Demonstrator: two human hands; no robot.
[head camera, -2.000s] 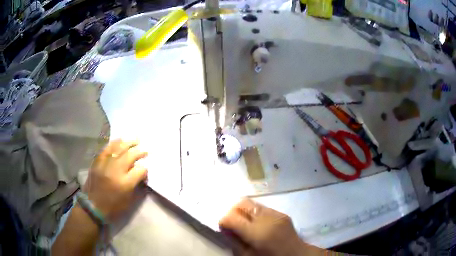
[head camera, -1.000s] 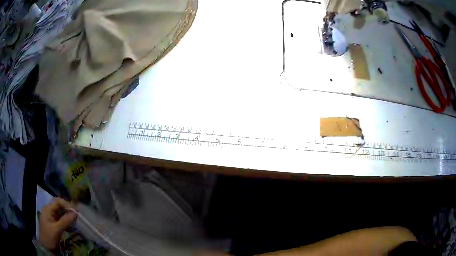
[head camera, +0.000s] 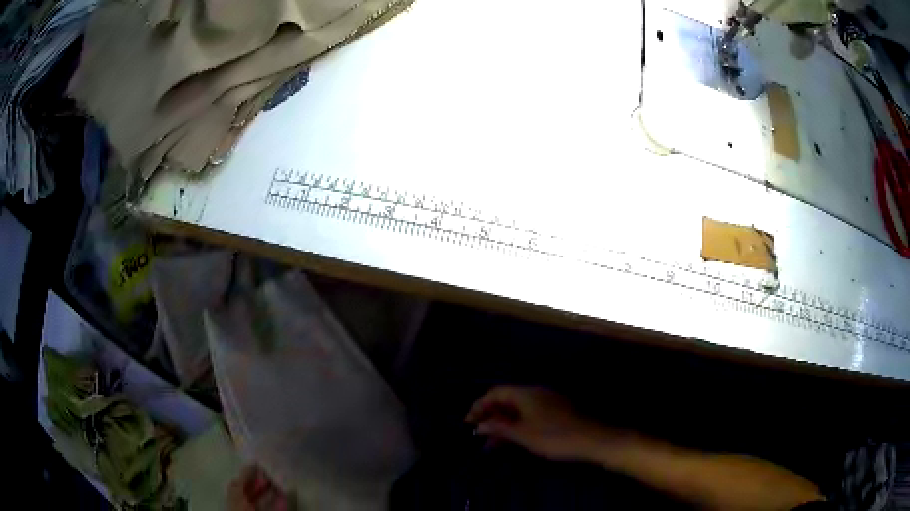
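Note:
A pale grey-beige cloth panel hangs below the table's front edge at lower left. My left hand is at the bottom edge of the picture, dim and cut off, by the panel's lower left part; its grip is unclear. My right hand is below the table edge, right of the panel and apart from it. Its fingers are bent and no cloth shows in them; the shadow hides whether they hold something small. Tan-beige cut panels lie in a folded stack at the table's upper left.
The white table has a printed ruler scale and a tan tape piece along its front. The presser foot is at upper right. Red-handled scissors lie at the right edge. Greenish cloth lies low at left, grey-white strips above.
The view has swung down from the machine to below the table edge. The panel moved off the table and now hangs lower. My left hand moved down and right; my right hand came into view.

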